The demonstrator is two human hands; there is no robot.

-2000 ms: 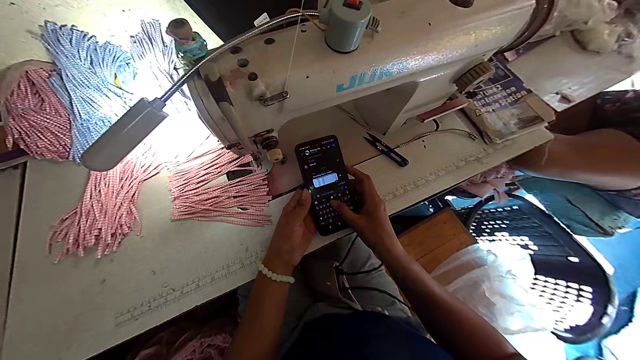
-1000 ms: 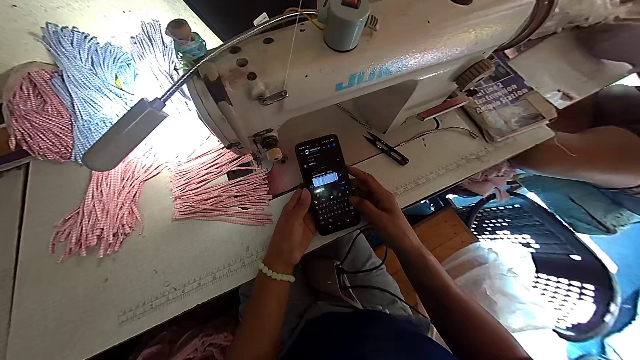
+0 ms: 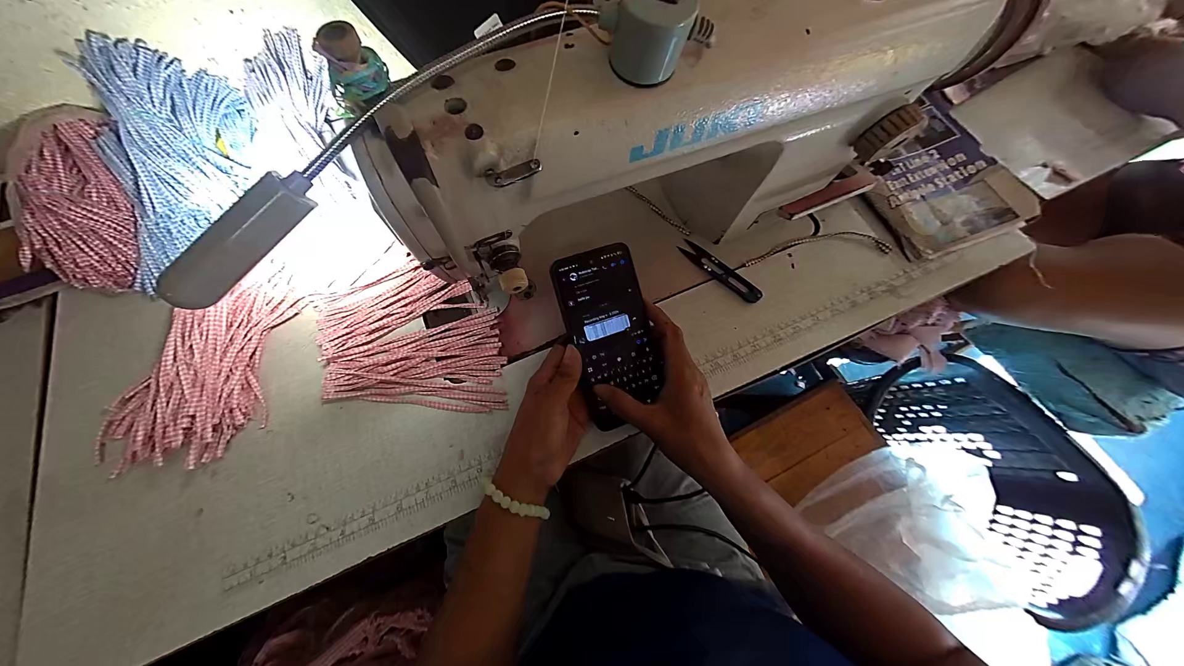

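Note:
A black smartphone [image 3: 606,314] with a lit screen and an on-screen keyboard is held upright between both hands, at the front edge of a sewing machine table. My left hand [image 3: 548,416], with a pale bead bracelet at the wrist, grips its left side. My right hand [image 3: 680,398] holds the right side, its thumb over the keyboard. Just behind the phone is the needle area of a white Juki sewing machine [image 3: 573,129]. Pink checked fabric strips [image 3: 416,361] lie left of the phone, and black thread snips [image 3: 721,271] lie to its right.
More pink strips [image 3: 213,370] and blue strips [image 3: 176,129] lie at the left, under a gooseneck lamp [image 3: 236,240]. A worn book [image 3: 962,203] is at the table's right end, beside another person's arm [image 3: 1091,277]. A black plastic chair [image 3: 999,472] and clear plastic bag [image 3: 916,518] are lower right.
My right thumb has moved left over the lower part of the screen since a second ago. Both hands keep hold of the phone.

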